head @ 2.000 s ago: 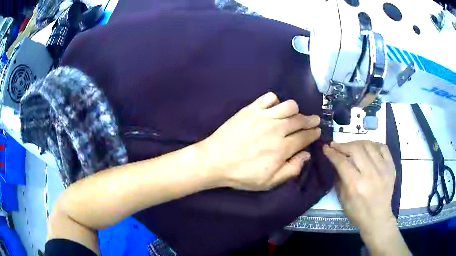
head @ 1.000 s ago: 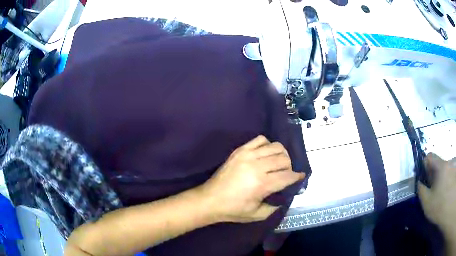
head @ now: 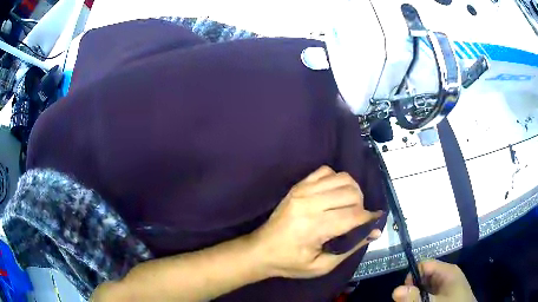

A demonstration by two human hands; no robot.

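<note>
The plum garment body (head: 194,130) covers much of the machine table, its right edge running under the needle area. My left hand (head: 324,221) grips a fold of it near the table's front edge. My right hand (head: 436,283), at the bottom edge of the picture, holds the long black shears (head: 401,227). The blades point up beside the garment's right edge towards the presser foot (head: 367,122). The shears' handles are mostly hidden by the hand or cut off. The loose plum binding strip (head: 459,177) lies to the right, over the front edge.
The white sewing machine head (head: 360,53) stands above the cloth at the upper right. Grey plaid fleece (head: 71,218) bulges at the left. A measuring scale (head: 436,245) runs along the table's front edge. A blue item (head: 13,274) shows at the lower left.
My right hand has picked up the shears from the right of the table and brought them left beside the garment edge. My left hand has moved down from the needle area with the cloth.
</note>
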